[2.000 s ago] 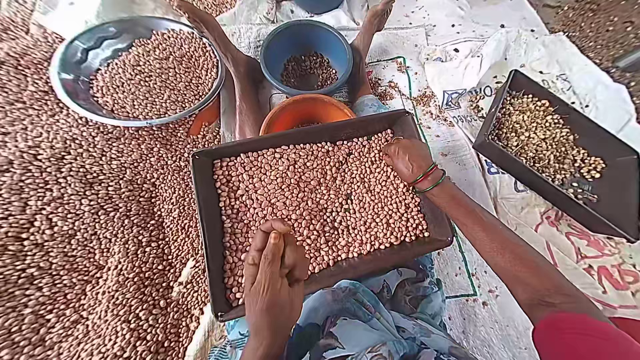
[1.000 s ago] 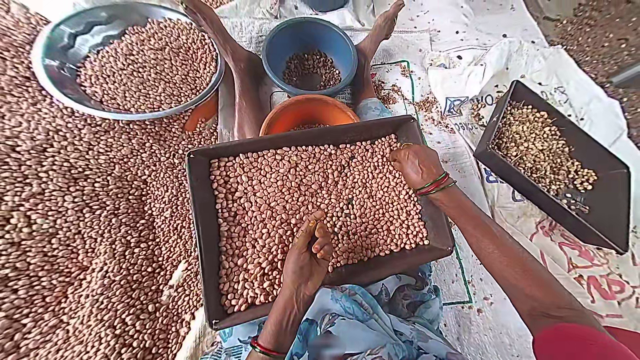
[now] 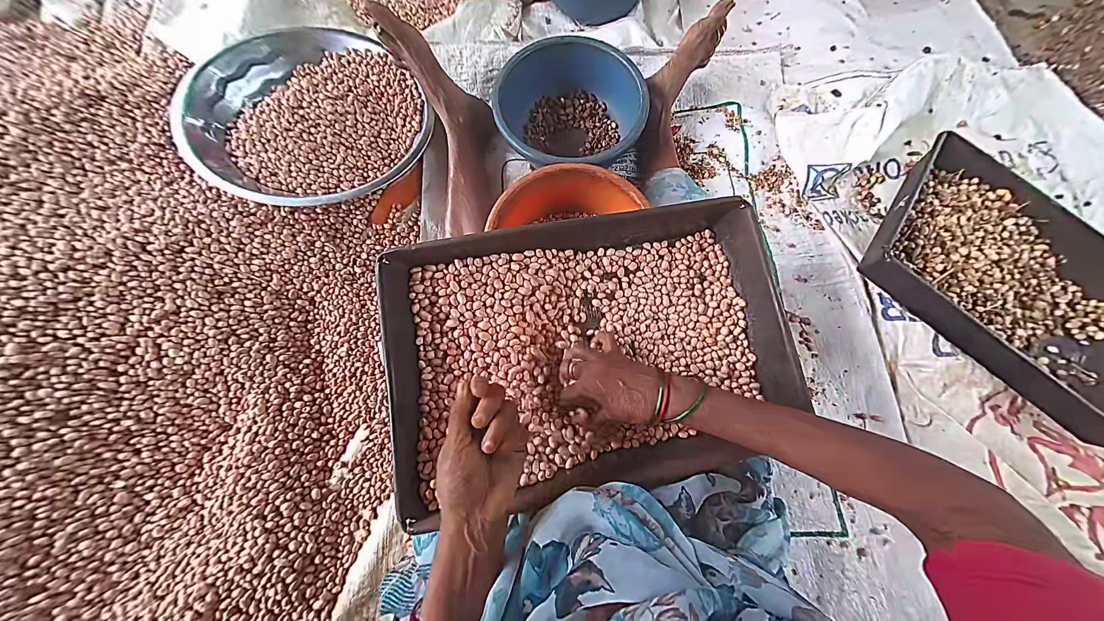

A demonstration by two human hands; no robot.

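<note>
A dark rectangular tray [image 3: 780, 319] rests on the lap, spread with pinkish-brown shelled peanuts [image 3: 673, 293]. My right hand [image 3: 608, 379], with red and green bangles at its wrist, is down among the peanuts near the tray's middle, fingers bent; whether it grips any is hidden by the blur. My left hand [image 3: 483, 440] hovers over the tray's lower left part, palm up and fingers curled, with the thumb by the fingertips; I cannot tell whether something small is between them. A small dark patch of tray bottom shows just above my right hand.
A large peanut heap [image 3: 172, 345] fills the left side, with a metal basin [image 3: 194, 129] of peanuts on it. Beyond the tray stand an orange bowl [image 3: 569, 185] and a blue bowl [image 3: 638, 103] between the legs. A second dark tray [image 3: 931, 302] of paler pieces lies right on woven sacks [image 3: 845, 362].
My right hand has moved left from the tray's right edge to its middle. My left hand, near the tray's middle a second ago, is now farther left.
</note>
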